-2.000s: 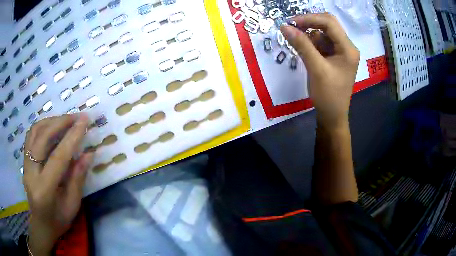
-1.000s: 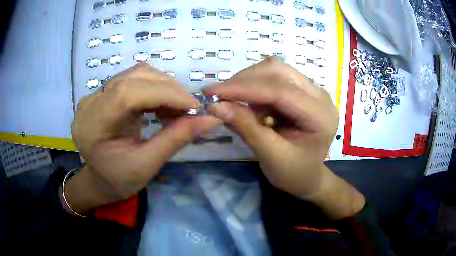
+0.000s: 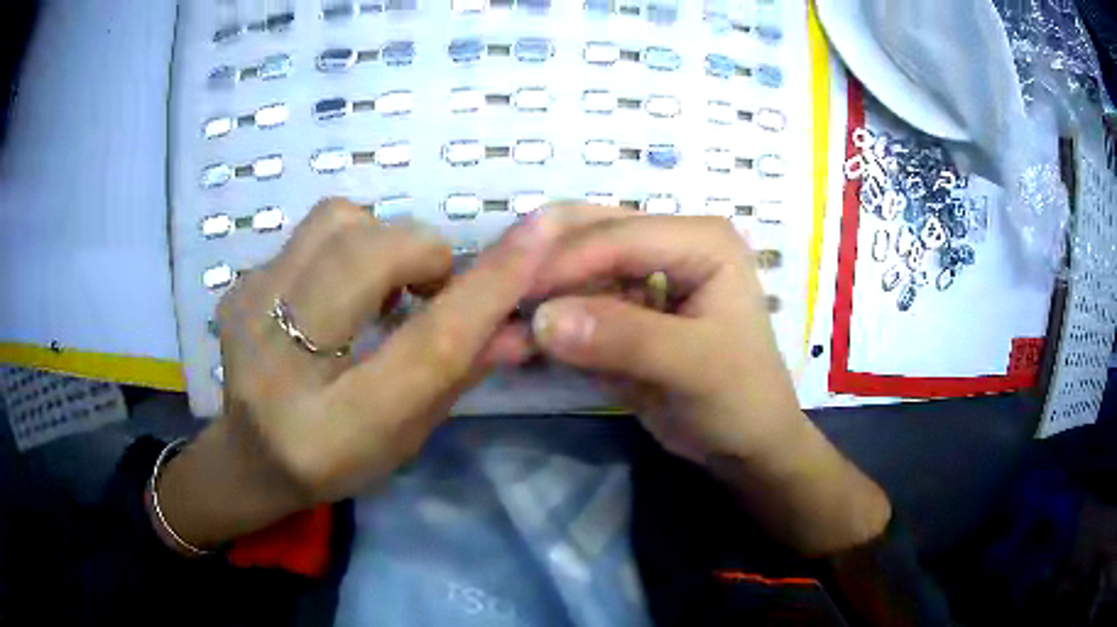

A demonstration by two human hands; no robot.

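My left hand (image 3: 355,355) and my right hand (image 3: 674,331) meet fingertip to fingertip over the slotted tray (image 3: 435,129). What lies between the fingertips is hidden and blurred. The tan end of a thin stick (image 3: 658,290) shows between the fingers of my right hand. The white tray holds rows of shiny silver oval parts (image 3: 496,153) in paired slots. A few slots at the right edge, beside my right hand, show tan-brown. My hands cover the tray's lower middle.
A heap of loose metal parts (image 3: 913,227) lies on the red-bordered white sheet (image 3: 937,383) at the right. A white curved dish or liner (image 3: 900,61) and a clear plastic bag (image 3: 1041,184) are beside it. A spare slotted tray (image 3: 1084,282) stands far right; another (image 3: 61,404) is low at left.
My right hand has left the loose parts and come to my left hand over the tray. Since one second ago my left fingers have moved over the right fingertips, and the silver glints there are hidden.
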